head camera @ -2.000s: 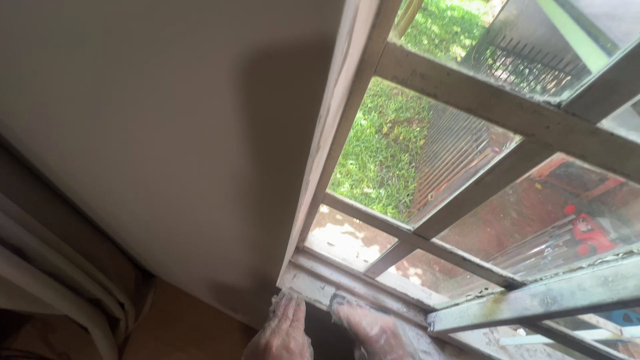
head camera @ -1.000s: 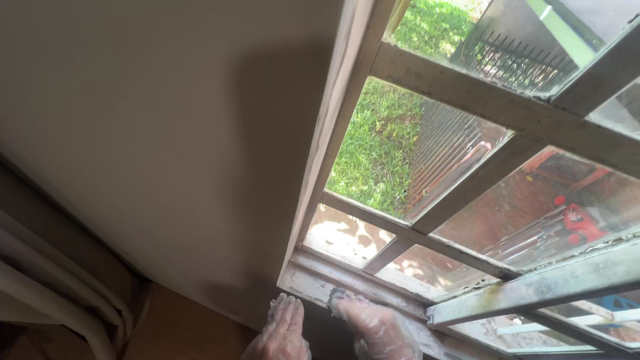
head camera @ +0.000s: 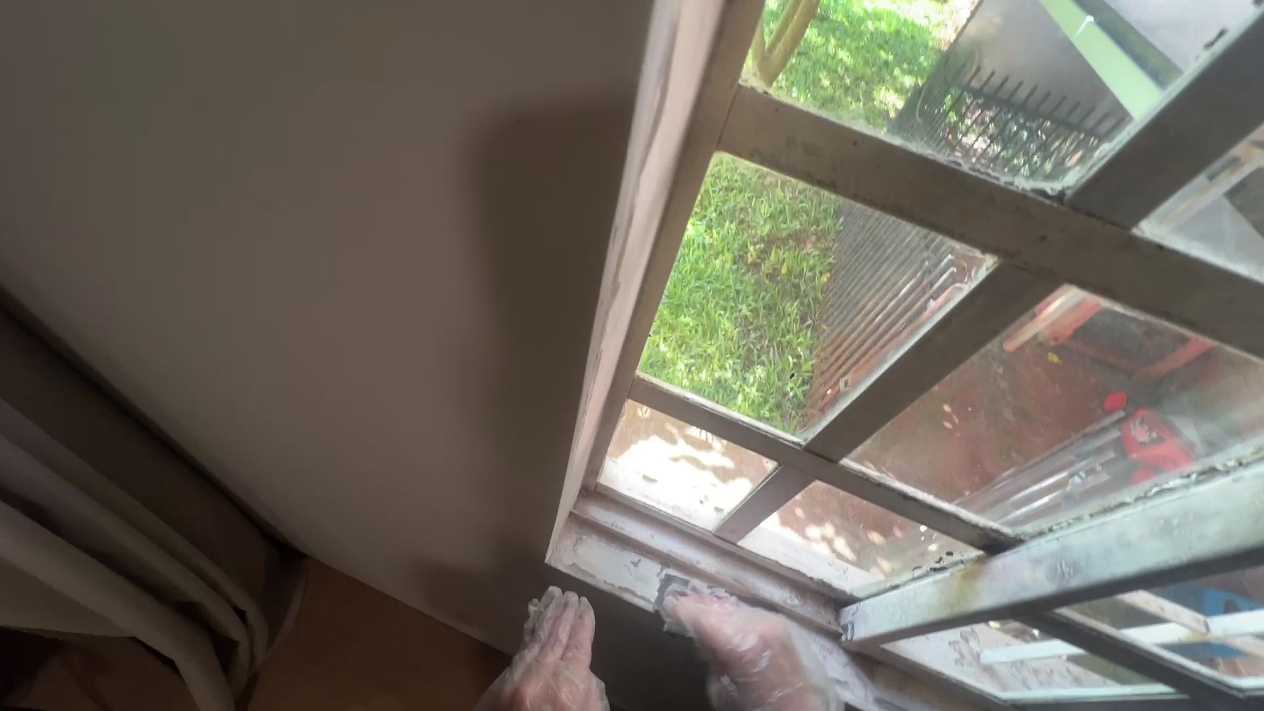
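Both hands wear clear plastic gloves and are low in the head view. My left hand [head camera: 555, 652] is held flat near the wall just below the window sill, fingers together and pointing up, with no object seen in it. My right hand [head camera: 746, 642] grips a small dark grey pad [head camera: 674, 595], possibly sandpaper, and presses it on the worn white window sill [head camera: 607, 568]. The hand hides most of the pad. Above the sill is a metal-framed window [head camera: 889, 178] with chipped paint.
A plain wall [head camera: 296, 247] fills the left side, with a shadow on it. Pale curtain folds [head camera: 118, 583] hang at lower left, above a brown floor [head camera: 375, 642]. An opened window sash [head camera: 1066, 563] juts out at right. Grass [head camera: 750, 286] shows through the panes.
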